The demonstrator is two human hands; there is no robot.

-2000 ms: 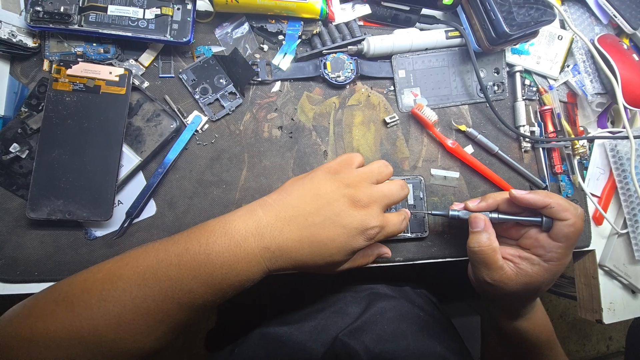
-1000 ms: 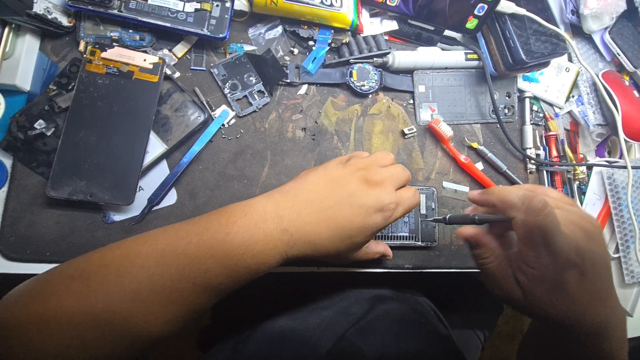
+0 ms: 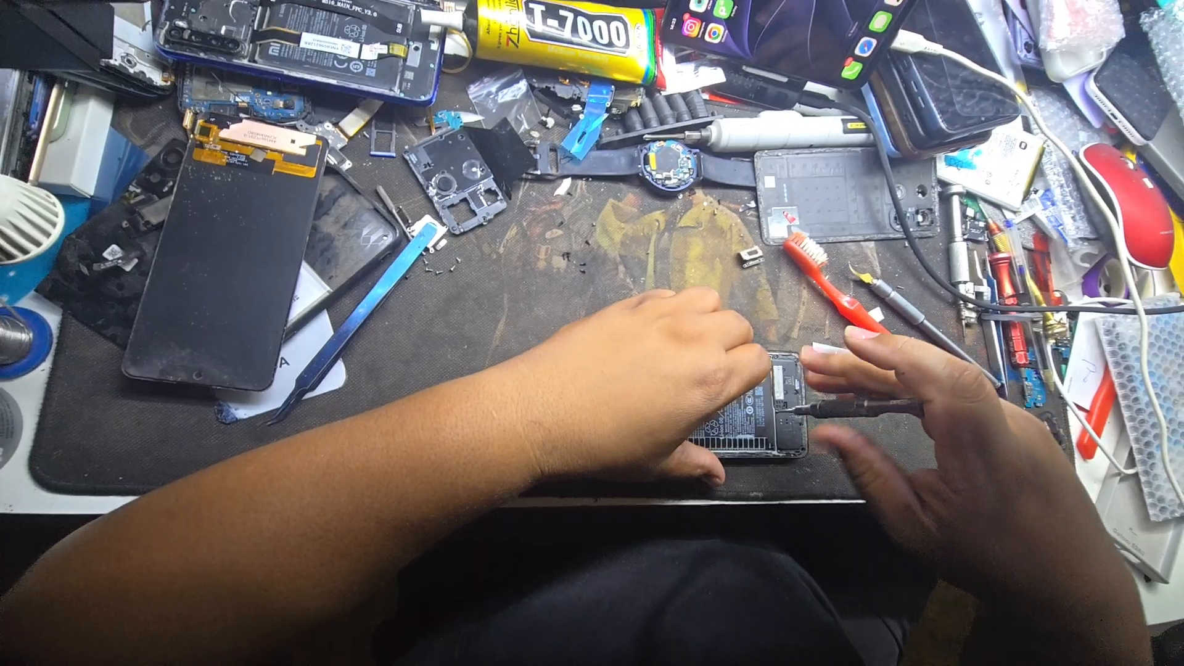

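Observation:
An opened smartphone [image 3: 791,384], its battery and inner frame exposed, lies near the mat's front edge. My left hand [image 3: 657,384] lies over its left part, thumb at the near edge and fingers curled along the far side, holding it. A dark screwdriver [image 3: 856,408] lies almost level, its tip at the phone's right part. Around its handle is my right hand [image 3: 934,435], thumb and fingers spread and partly blurred; the handle's rear end is hidden by the palm, so whether the hand grips it cannot be told.
Beyond my hands lie a red toothbrush [image 3: 832,287], a craft knife [image 3: 916,319], a phone back cover [image 3: 823,190] and an opened smartwatch [image 3: 670,166]. Blue tweezers [image 3: 356,319] and a display panel [image 3: 227,264] are at left. Small screws [image 3: 444,264] are scattered on the mat. Cables [image 3: 925,259] cross at right.
Two seconds ago the right hand's fingers were closed around the screwdriver, which reached to the phone; now its thumb and fingers are spread apart. The left hand has stayed on the phone.

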